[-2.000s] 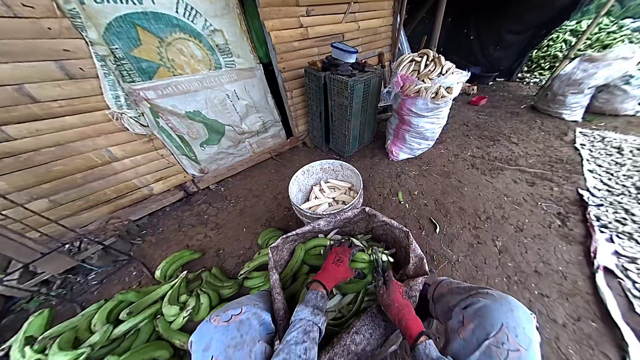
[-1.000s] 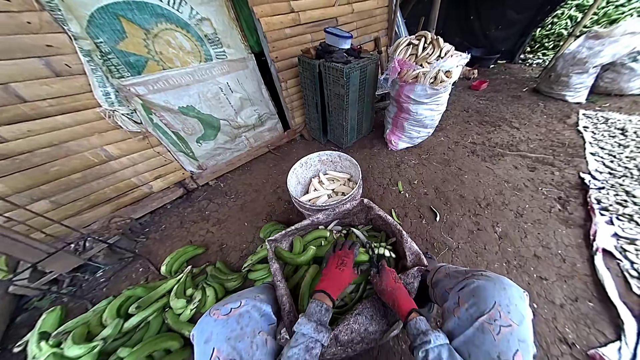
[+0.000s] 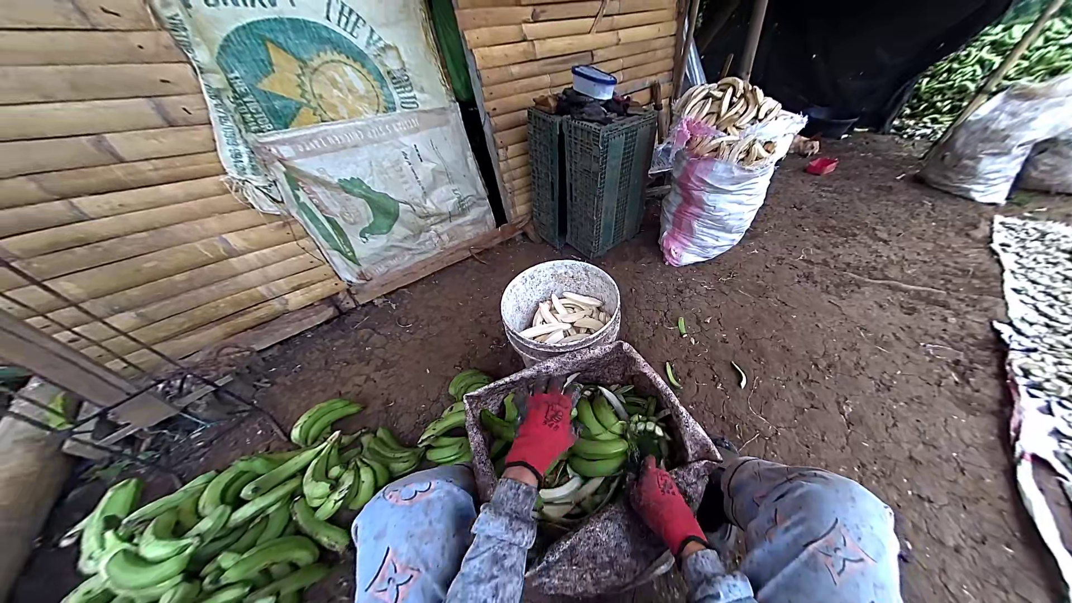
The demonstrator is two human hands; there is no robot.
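Note:
Between my knees stands a stained, open-topped container [image 3: 578,557] with green bananas or plantains [image 3: 599,444] and pale peels in it. My left hand [image 3: 544,427], in a red glove with dark fingers, reaches over the container's left part; its fingertips are hard to make out near the far rim. On the right side, my right hand [image 3: 662,502] in a matching glove is at a bunch of green fruit [image 3: 649,431]; whether it grips the bunch cannot be told. Just beyond the container is a whitish bucket [image 3: 561,276] holding peeled pale fruit [image 3: 565,318].
Green bunches [image 3: 226,528] lie on the ground at the left. Dark green crates [image 3: 607,184] stand by the bamboo wall [image 3: 100,167], beside a white and pink sack [image 3: 712,205] full of peels. A sheet covered with pale pieces [image 3: 1038,310] lies at the right. Small green scraps dot the soil.
My left hand has moved left, away from the bunch in the middle of the container. My right hand has shifted a little nearer to my body.

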